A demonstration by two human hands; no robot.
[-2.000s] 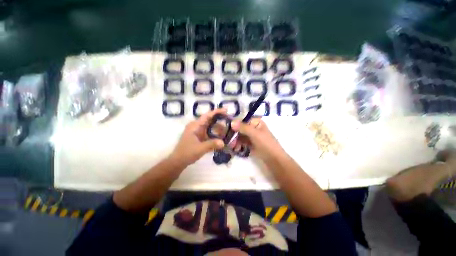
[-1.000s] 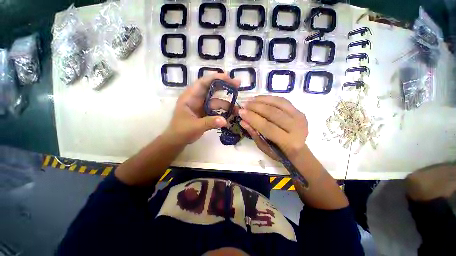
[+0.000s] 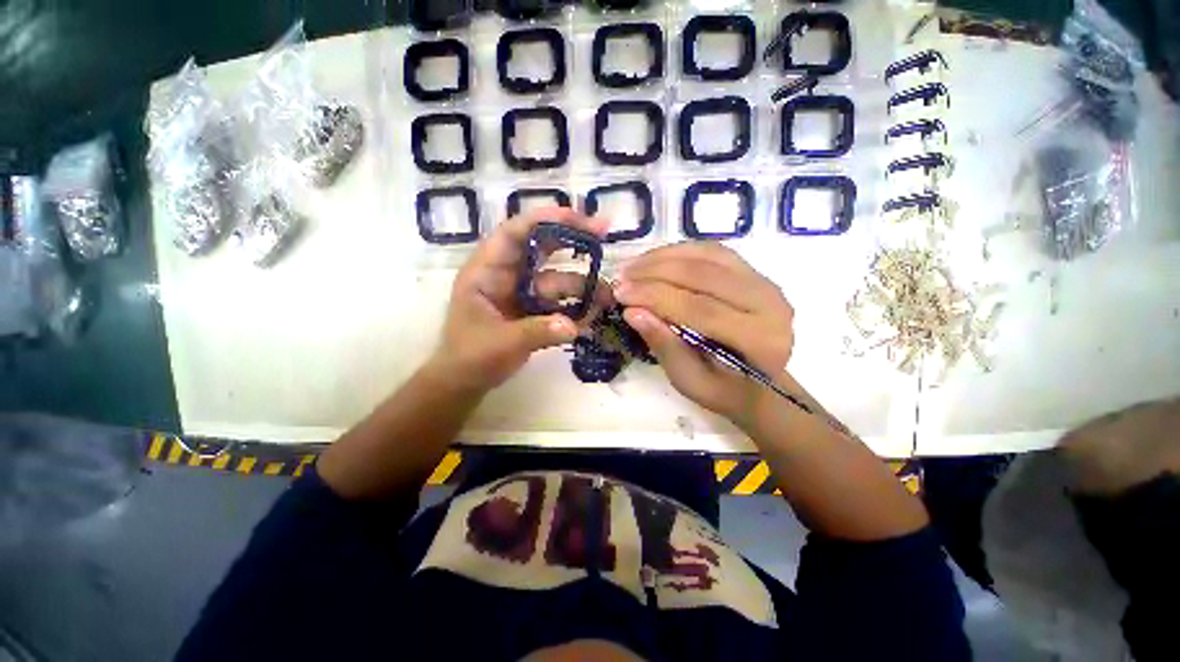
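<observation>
My left hand [image 3: 494, 310] holds a black rounded-square frame [image 3: 529, 278] upright between thumb and fingers, its open centre facing me. My right hand [image 3: 709, 323] holds a slim dark tool [image 3: 735, 361], perhaps tweezers, with its shaft pointing back over the wrist. The right fingertips are close to the right side of the frame; whether they touch it or hold a small part cannot be told. A dark pile of small black parts [image 3: 597, 361] lies on the table just below and between my hands, partly hidden by them.
A clear tray [image 3: 674, 168] holds rows of black frames ahead. Black bracket pieces [image 3: 915, 132] form a column to its right, above a beige heap [image 3: 919, 310]. Plastic bags lie left [image 3: 194, 194] and far right [image 3: 1087, 201]. Another person's arm [image 3: 1123, 446] is at the right edge.
Since two seconds ago the view has shifted closer over the table. The tool in my right hand has swung from pointing up over the tray to lying back over the wrist. My left hand keeps the frame.
</observation>
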